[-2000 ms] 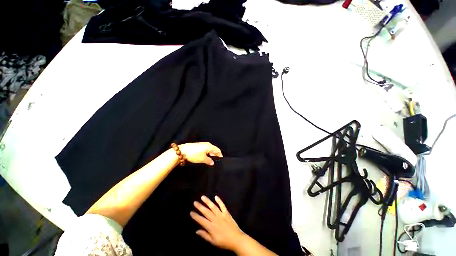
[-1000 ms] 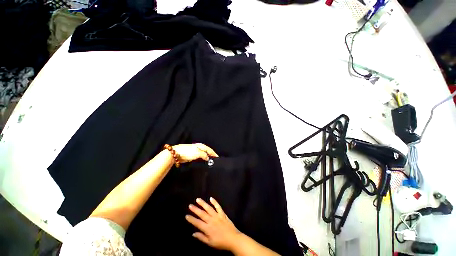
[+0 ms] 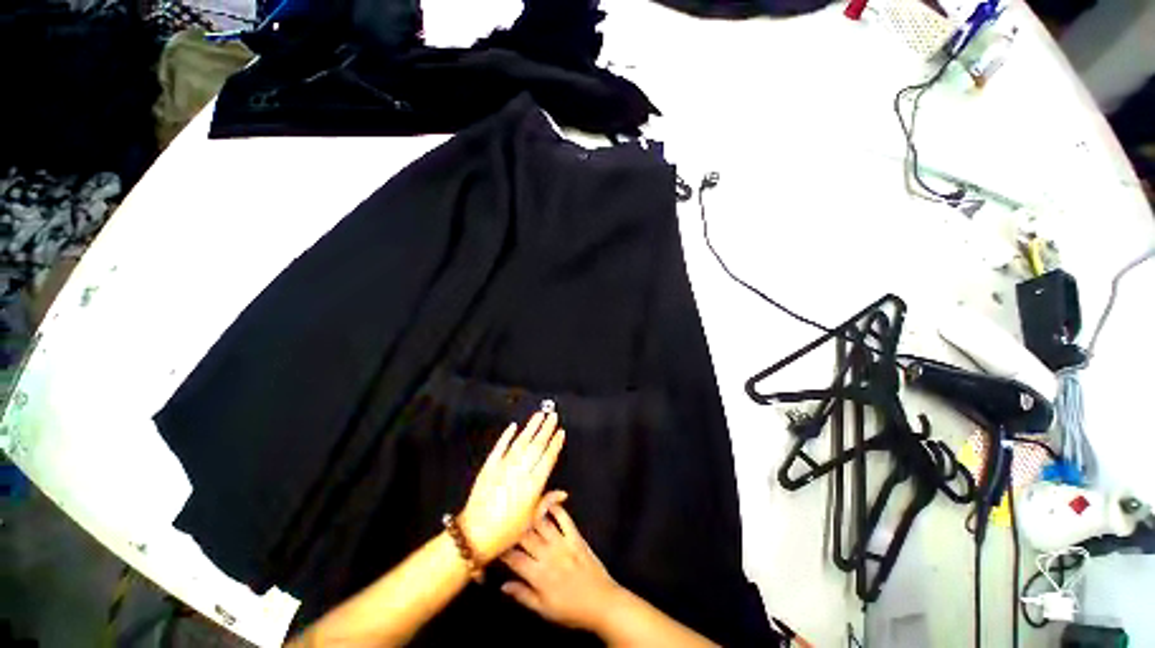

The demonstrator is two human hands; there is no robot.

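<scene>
A black skirt (image 3: pixel 595 279) lies spread over the table in front of me, with the waistband (image 3: pixel 481 390) of an upper layer running across its middle. A tiny pale glint (image 3: pixel 549 406) shows on that waistband, at my left fingertips. My left hand (image 3: pixel 513 481), with a brown bead bracelet at the wrist, lies flat on the cloth, fingers extended and slightly apart. My right hand (image 3: pixel 564 570) lies flat just beside and below it, fingers spread, partly overlapped by the left. Neither hand grips anything.
Tangled black hangers (image 3: pixel 861 443) lie to the right, beside a black hair dryer or hot-air gun (image 3: pixel 982 392) and a black power adapter (image 3: pixel 1049 317). A white spray gun (image 3: pixel 1070 513) is at far right. Other black garments (image 3: pixel 431 91) lie at the table's far side.
My left hand has let go of the waistband and moved down, now flat on the cloth near my right hand. The right hand has barely moved. The waistband now lies uncovered.
</scene>
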